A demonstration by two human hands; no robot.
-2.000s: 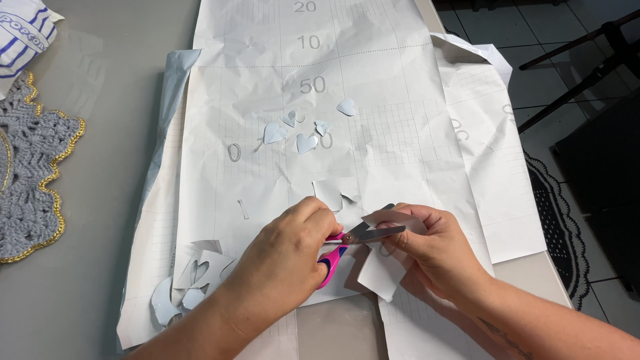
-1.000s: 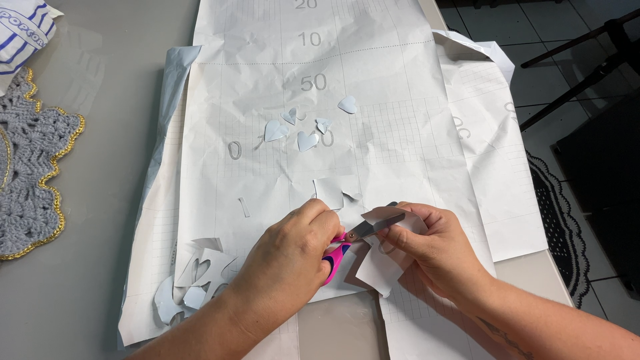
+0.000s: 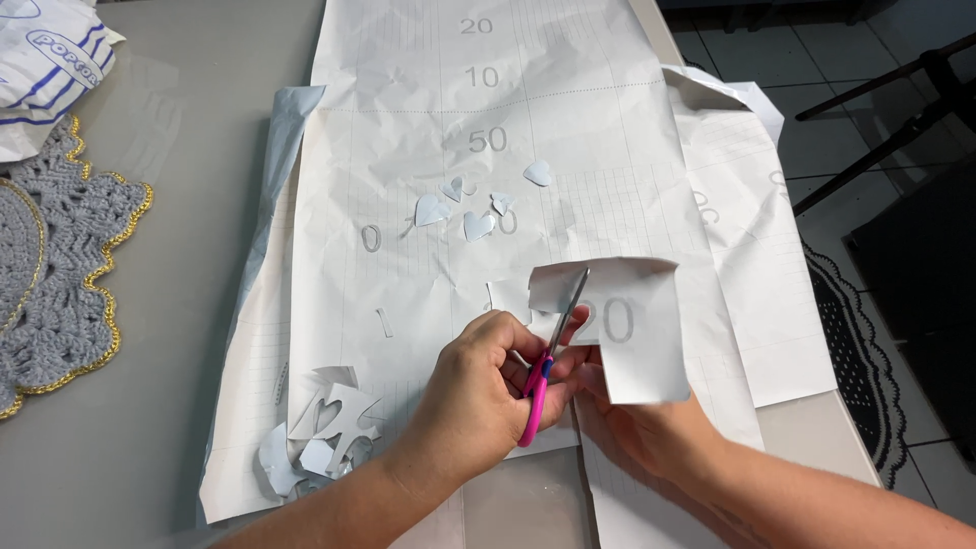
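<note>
My left hand [image 3: 488,381] grips the pink handles of a pair of scissors [image 3: 540,381], whose blades point up and look nearly together. They cross in front of a cut piece of paper [image 3: 648,343] printed with a number. My right hand [image 3: 648,427] holds that piece from beneath, its fingers close to the scissors' pivot. Several small paper hearts [image 3: 479,226] lie beyond the hands on a large printed paper sheet [image 3: 396,152]. Paper offcuts [image 3: 354,412], one with a heart-shaped hole, are heaped left of my left forearm.
A grey crocheted mat [image 3: 69,267] with a gold edge lies on the grey table [image 3: 183,229] at the left. Beyond it is a white and blue popcorn bag [image 3: 46,76]. Another folded paper sheet [image 3: 762,305] reaches the table's right edge, past which the tiled floor shows.
The paper in my right hand has turned, so its printed number now faces the camera. The scissors have swung from pointing right to pointing up. The small hearts have stayed in place.
</note>
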